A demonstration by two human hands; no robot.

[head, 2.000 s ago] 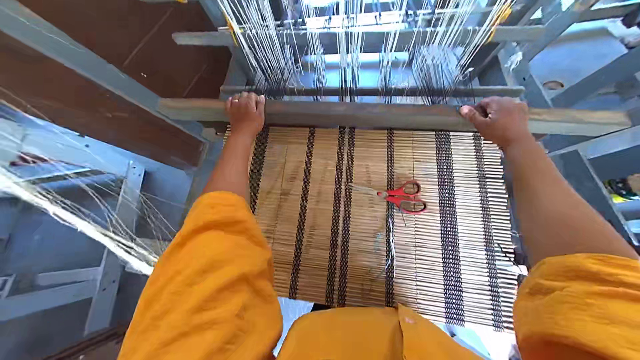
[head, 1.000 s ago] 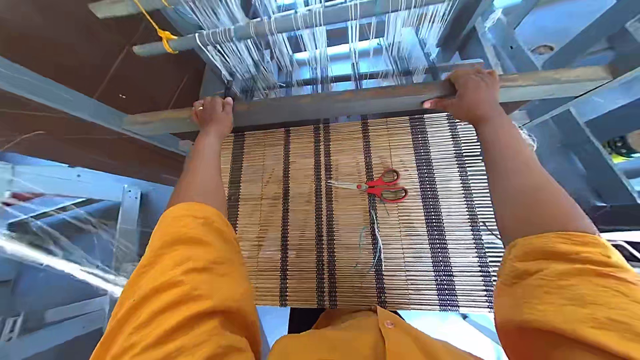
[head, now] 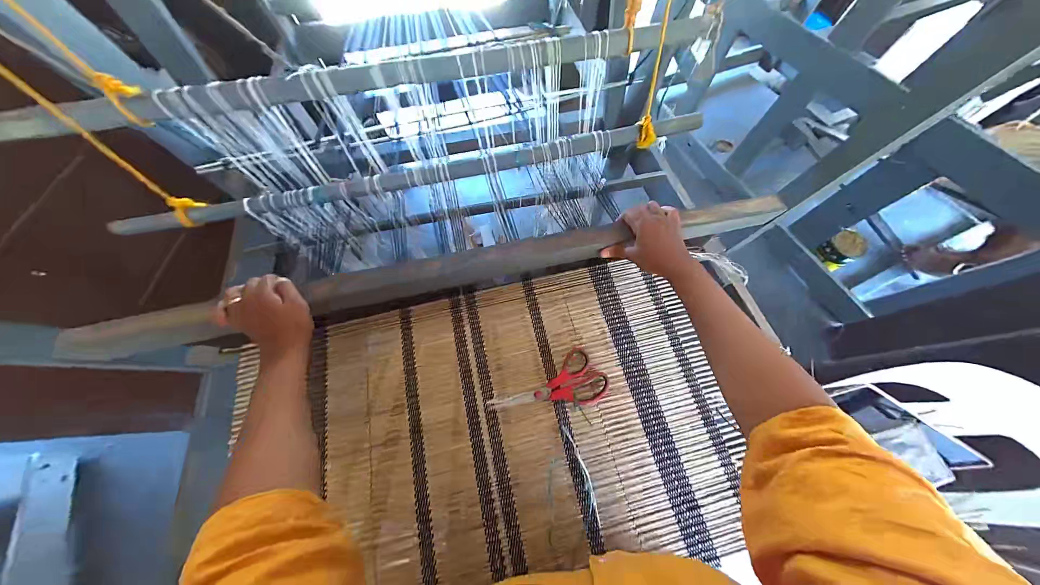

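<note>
My left hand (head: 268, 313) is closed over the left part of the loom's wooden beater bar (head: 479, 262). Farther right, my right hand (head: 652, 237) grips the same bar from above. Below the bar stretches a woven mat (head: 439, 431) of tan slats with dark stripes. Red-handled scissors (head: 561, 388) lie on it, blades pointing left, beside loose thread ends (head: 581, 471). Behind the bar, white string heddles (head: 455, 175) hang between wooden heddle rods (head: 390, 180), tied with yellow cords (head: 647, 130).
Grey wooden loom frame (head: 812, 73) members surround the work. At the lower right, a flat dark-screened device (head: 910, 431) with a clear plastic packet lies on a white surface. Another person's hand (head: 975, 253) shows through the frame at right, near a round container (head: 843, 245).
The view has turned and shifted, so more of the heddles shows. Both hands stay on the bar, which now appears slanted. The scissors remain on the mat.
</note>
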